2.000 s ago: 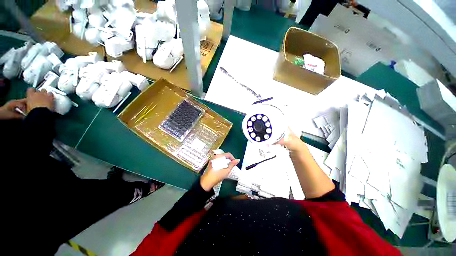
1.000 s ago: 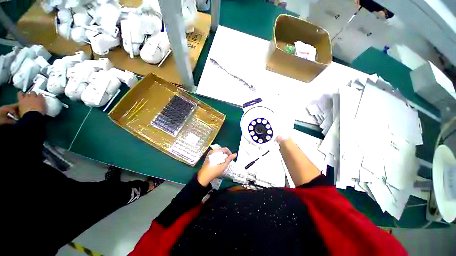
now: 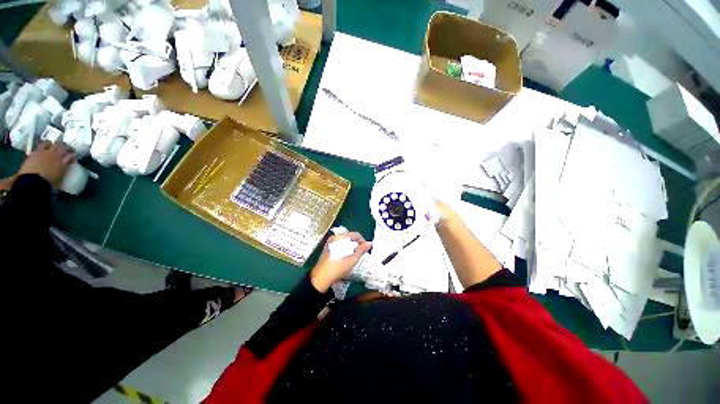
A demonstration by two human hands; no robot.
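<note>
A white camera with a round lens face [image 3: 397, 211], black centre and ring of pale dots, stands in front of me on white sheets. My right hand [image 3: 442, 217] is at its right side, fingers partly hidden behind its body, holding it. My left hand [image 3: 341, 258] is left of the camera and closed on a small white piece [image 3: 342, 248]; I cannot tell just what that piece is. A thin dark stick [image 3: 400, 249] lies below the lens face.
A shallow cardboard tray [image 3: 178, 183] with a dark grid sheet [image 3: 268, 183] lies at left. White cameras [image 3: 142, 142] cluster beyond it, with a co-worker's hand [image 3: 49, 163]. An open carton [image 3: 450, 98] stands at the back. Fanned white blanks [image 3: 596, 213] lie at right. A metal upright [image 3: 267, 67] rises behind the tray.
The whole view has shifted, so the bench sits further left and up. The camera's lens face has turned slightly. Both my hands keep their holds.
</note>
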